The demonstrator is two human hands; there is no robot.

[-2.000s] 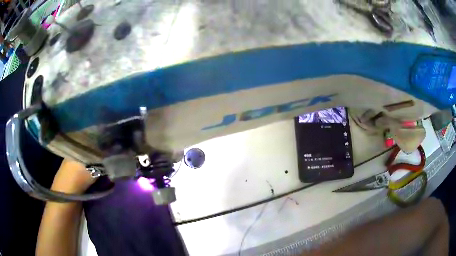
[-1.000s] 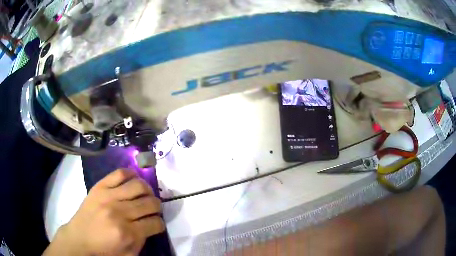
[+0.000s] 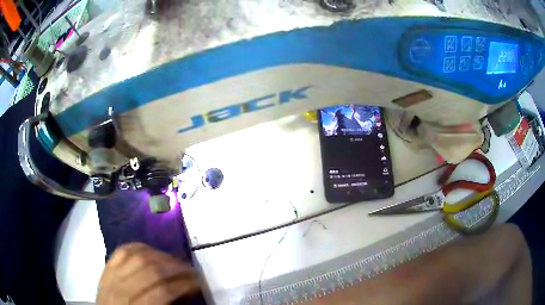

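A dark fabric piece (image 3: pixel 140 226) lies under the needle area of the sewing machine (image 3: pixel 239 101), lit purple near the presser foot. The fabric runs down to the bottom edge of the picture. My left hand (image 3: pixel 149 277) is blurred and cut off by the bottom edge. It rests on the fabric below the needle, with its fingers bent. Whether it grips the cloth is not clear. Bare skin, apparently my right forearm, crosses the lower right, but my right hand is out of the picture.
A lit smartphone (image 3: pixel 357 155) lies under the machine arm. Scissors (image 3: pixel 442 202) with red and yellow handles lie right of it, points to the left. A ruler strip (image 3: pixel 340 271) follows the front edge. Loose thread lies on the table. A white and red packet (image 3: pixel 526 140) is at the right end.
My left hand was behind the needle area, then came in front onto the fabric, and is now lower on it. The view has shifted, showing more of the control panel.
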